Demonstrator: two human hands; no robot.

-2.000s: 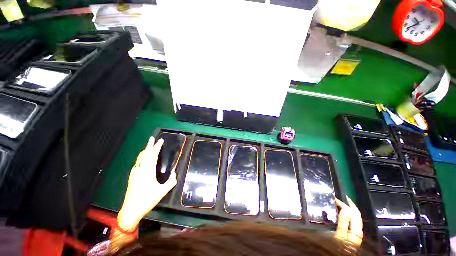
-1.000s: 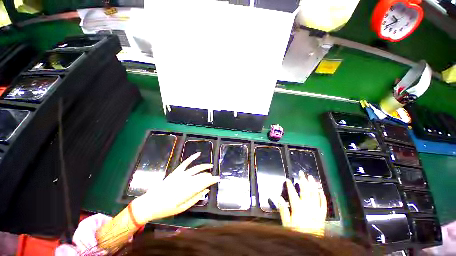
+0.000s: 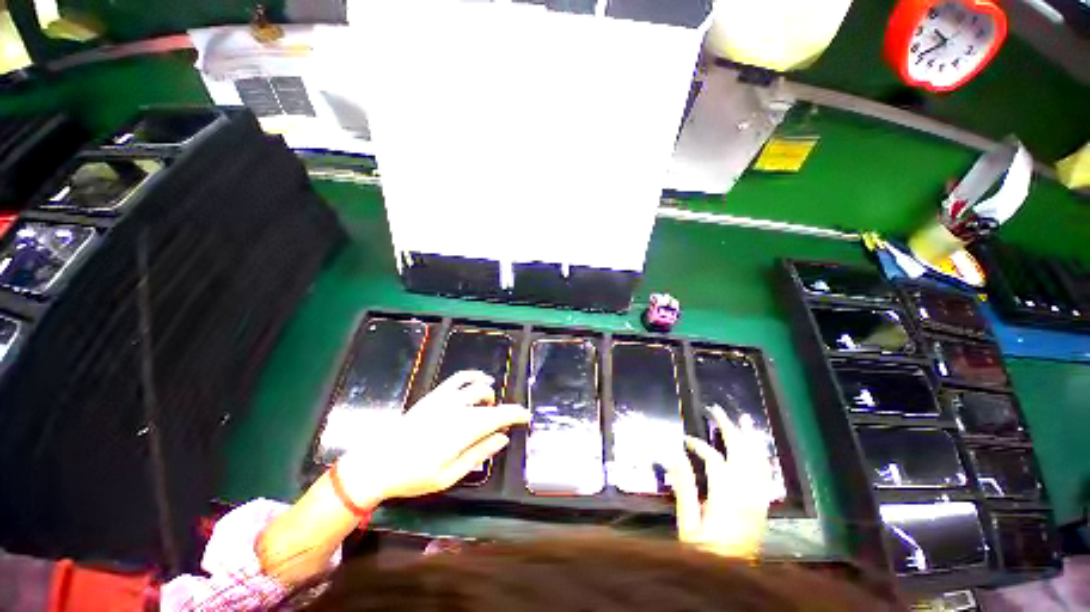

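A black phone tray [image 3: 516, 478] lies in front of the chart, with several dark glossy smartphones side by side in its slots. My left hand [image 3: 440, 440] is over the second phone from the left [image 3: 476, 349], fingers apart and bent, covering its middle. My right hand [image 3: 727, 488] is over the fourth and fifth phones, fingers spread and touching or just above the fifth phone [image 3: 732, 385]. Neither hand grips anything. The middle phone [image 3: 563, 412] is uncovered. The white test chart [image 3: 526, 144] stands upright behind the tray.
Stacked black trays [image 3: 179, 347] rise at left with phones on top. More black trays with phones [image 3: 863, 460] lie at right. A small pink-purple object [image 3: 661, 312] sits by the chart. A pen cup [image 3: 938, 239] stands right rear; a red clock [image 3: 945, 43] hangs upper right.
Both hands have come from the tray's ends to over the phones. The leftmost phone, tilted under my left hand before, now lies in its slot. In the last second the left fingers have bent.
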